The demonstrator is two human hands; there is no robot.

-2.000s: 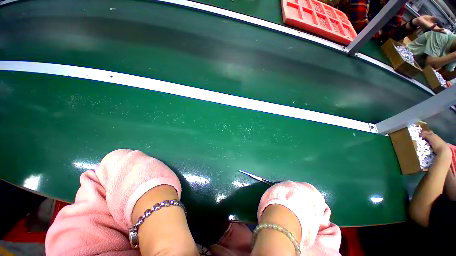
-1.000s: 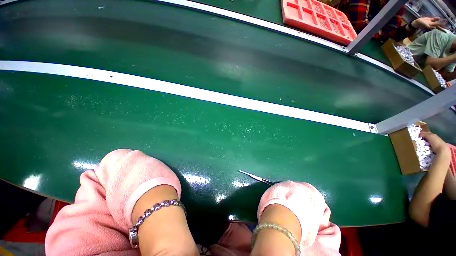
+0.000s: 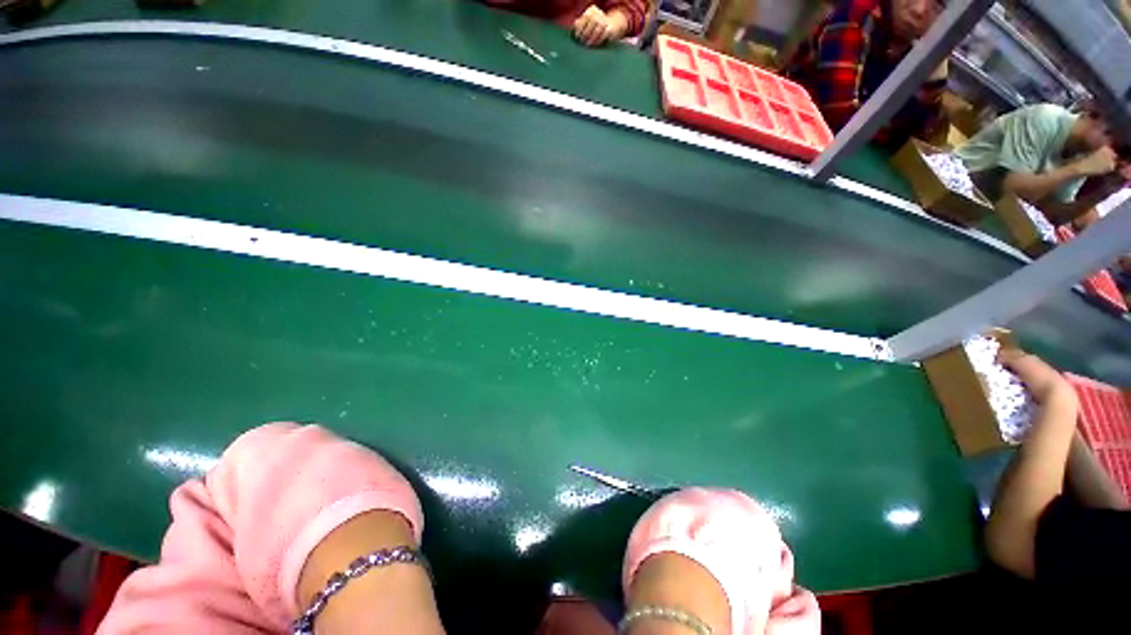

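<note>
A thin, pointed, silvery tool, possibly tweezers (image 3: 610, 480), lies alone on the green workbench (image 3: 459, 372), its right end close to my right sleeve. My forearms rest over the bench's near edge in fluffy pink sleeves. A purplish-silver beaded bracelet (image 3: 362, 573) is on my left wrist and a pale beaded bracelet (image 3: 666, 614) on my right. Both my hands are cut off below the bottom edge of the picture, so their fingers and anything in them are hidden.
White strips (image 3: 521, 287) edge the dark green conveyor belt (image 3: 409, 161). A red compartment tray (image 3: 742, 97) and people are across it. At right, a neighbour's hand (image 3: 1039, 376) is at a cardboard box (image 3: 965, 403) of white parts, by a slanting metal post (image 3: 1017, 295).
The view has tilted up, so the bench and my forearms appear lower. A hand and a small silvery item across the belt have come into view. The pointed tool still lies by my right sleeve.
</note>
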